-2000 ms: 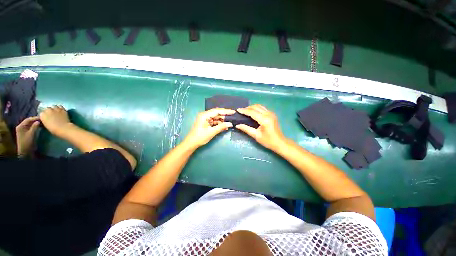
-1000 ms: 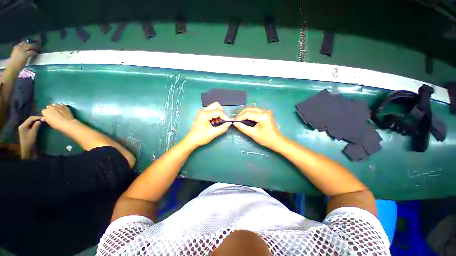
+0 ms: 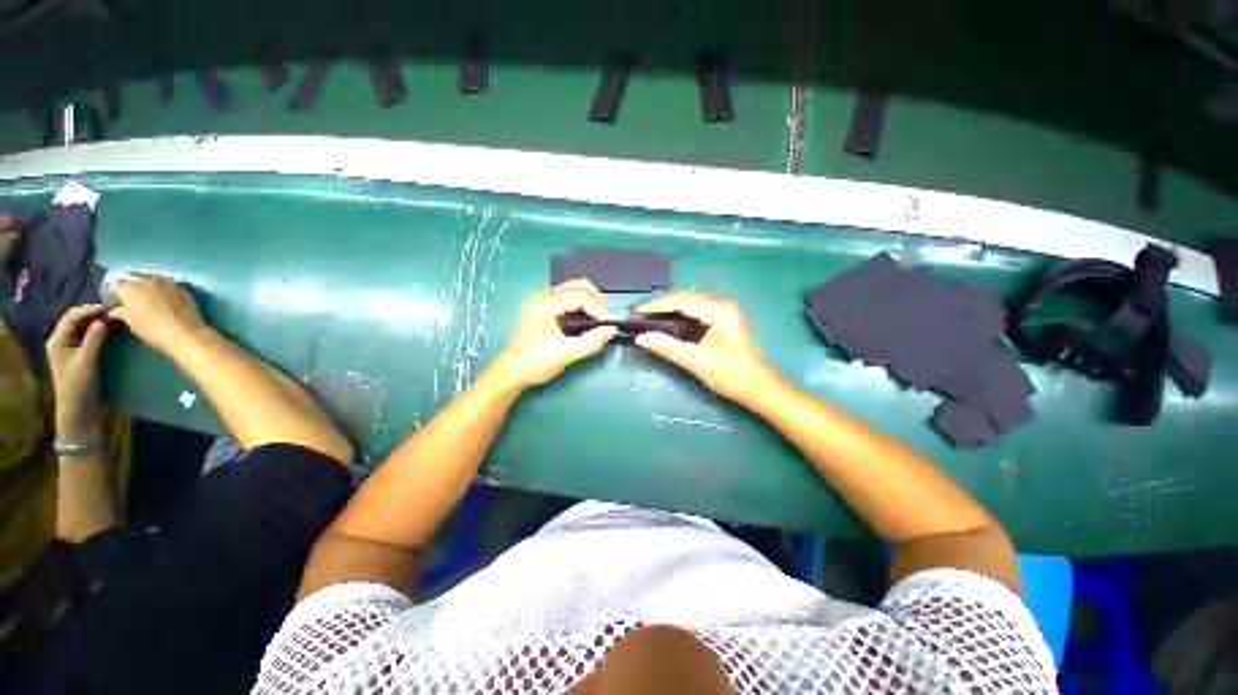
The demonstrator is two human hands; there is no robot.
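A narrow dark piece [image 3: 631, 327] is pinched level between the fingertips of both hands, just above the green bench. My left hand [image 3: 553, 338] holds its left end and my right hand [image 3: 702, 348] holds its right end. The fingers cover much of the piece, so its folds cannot be made out. A small stack of dark blanks [image 3: 614, 269] lies just beyond my hands. A loose overlapping pile of charcoal blanks [image 3: 919, 333] lies on the bench to the right.
A black strap with fittings [image 3: 1147, 333] lies at far right. A white rail [image 3: 543, 171] divides the bench [image 3: 312, 272] from a belt carrying spaced dark strips [image 3: 614, 90]. At left, another person's hands [image 3: 156, 310] work beside dark material [image 3: 57, 265]. A blue stool [image 3: 1043, 597] is below the bench.
The strips on the belt have shifted left. My hands still hold the dark piece, which now looks thicker and rounder than a second ago. The other person's raised hand has left the rail.
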